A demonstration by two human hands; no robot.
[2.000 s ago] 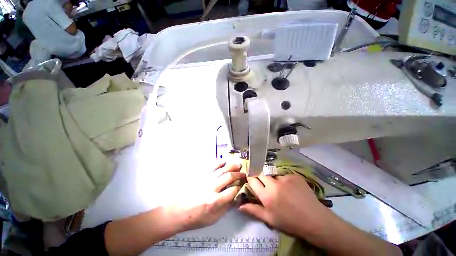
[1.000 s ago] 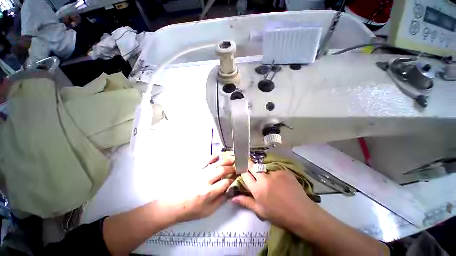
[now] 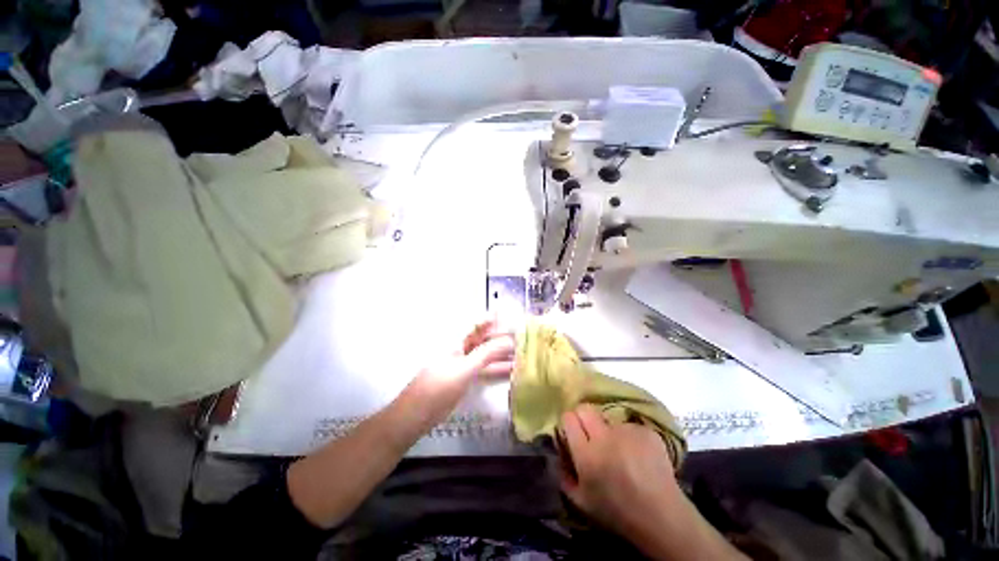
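The olive-green piece [image 3: 542, 378] runs from just in front of the needle area down over the table's front edge. My right hand [image 3: 619, 466] grips its bunched lower part at the edge, fingers curled into the cloth. My left hand [image 3: 466, 367] lies on the table at the cloth's left side, fingers bent near its upper end; glare hides whether the fingertips hold it. The presser foot [image 3: 541, 294] is just beyond the cloth's upper end, under the left end of the white sewing machine head [image 3: 701, 203].
Pale green cut pieces [image 3: 164, 285] lie stacked at the table's left. A long white strip [image 3: 734, 345] and slim metal snips [image 3: 685, 338] lie under the arm, near a red stick [image 3: 742, 287]. A control panel [image 3: 861, 96] stands behind the head. Dark cloth [image 3: 876, 510] is lower right.
The view has shifted back and shows more of the machine and lap. My right hand has drawn away from the needle area to the table edge with the cloth; the hands are now apart.
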